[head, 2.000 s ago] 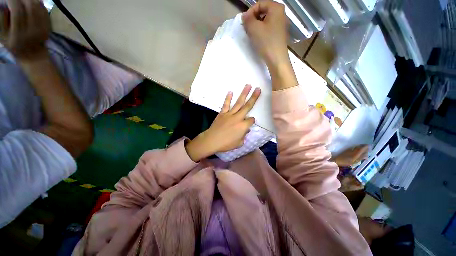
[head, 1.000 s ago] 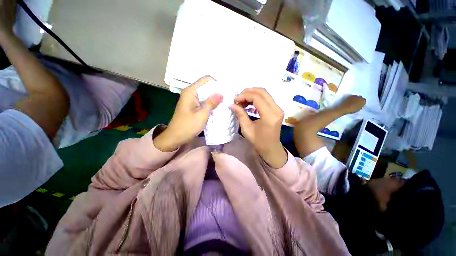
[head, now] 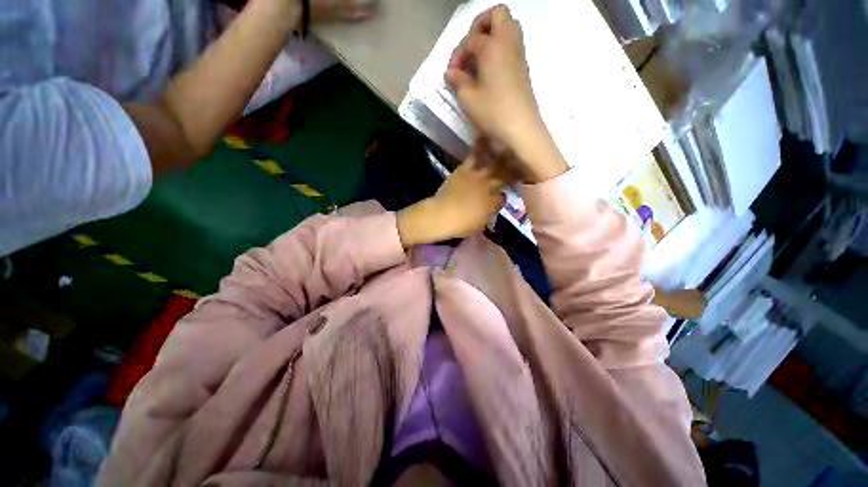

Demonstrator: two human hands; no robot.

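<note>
White panels (head: 590, 95) lie in a stack on the bench in front of me, their layered edges showing at the near left. My right hand (head: 495, 81) is over the panels, fingers curled with fingertips together; whether a small piece is pinched there cannot be seen. My left hand (head: 466, 198) is low at the near edge of the stack, partly behind my right wrist, its fingers blurred and dark. Whether it holds anything is hidden.
A neighbour's forearm (head: 224, 86) reaches the bench at the left. A printed colour sheet (head: 652, 195) lies right of the panels. Stacks of white boards (head: 747, 143) stand at the right. Another person's hand (head: 680, 302) is at the right. Green floor (head: 209, 214) shows at lower left.
My right hand has moved from near my lap up over the panels. My left hand has moved right and down to the panel edge. The textured white sheet between my hands no longer shows.
</note>
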